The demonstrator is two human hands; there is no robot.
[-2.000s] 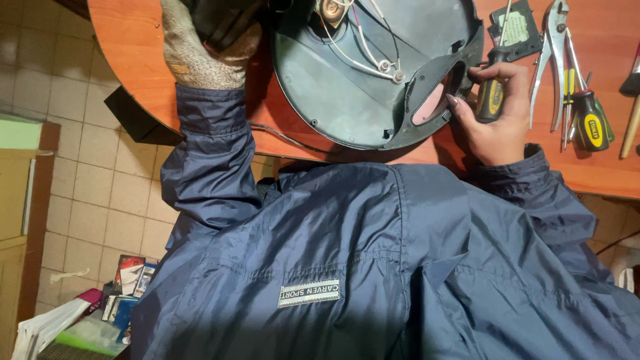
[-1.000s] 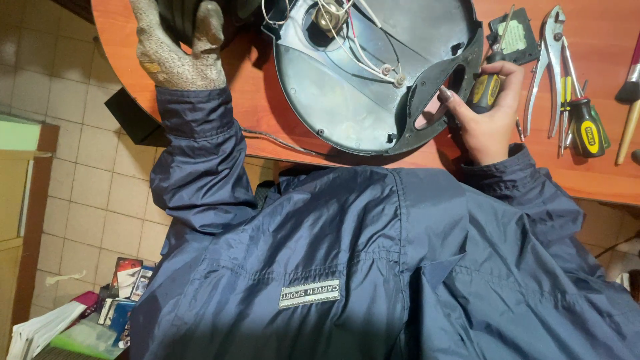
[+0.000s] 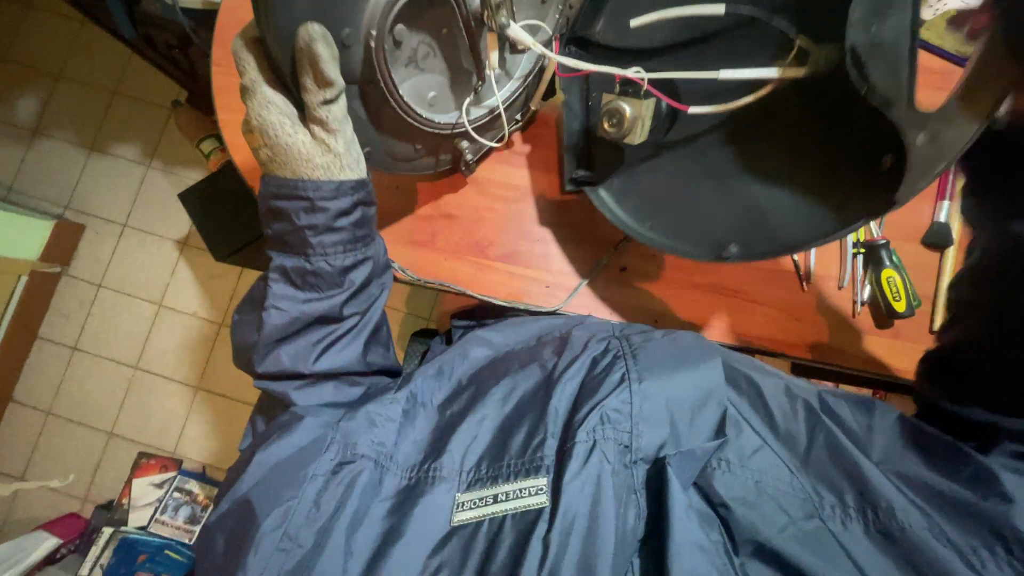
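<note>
My left hand [image 3: 308, 104], in a speckled knit glove, grips the edge of a dark round appliance base [image 3: 364, 88], which has a circular metal recess. To its right, a black rounded cover [image 3: 744, 192] is raised with its inside facing me. White and red wires [image 3: 608, 68] run between the two parts. Inside the cover sits a small square metal component [image 3: 626, 118] with a round centre. My right sleeve [image 3: 968, 320] reaches up in shadow at the right edge, near the cover's handle [image 3: 956, 132]; the right hand itself is not visible.
On the wooden table [image 3: 496, 232], right of centre, lie a black and yellow screwdriver [image 3: 892, 280], other slim tools and a brush [image 3: 940, 224]. A thin cable [image 3: 480, 296] runs along the front edge. A black box [image 3: 224, 216] stands beyond the table's left side.
The cover has been raised and turned, showing its inside. The right hand, earlier at the handle with a screwdriver, has gone out of sight. The pliers seen earlier are now mostly hidden.
</note>
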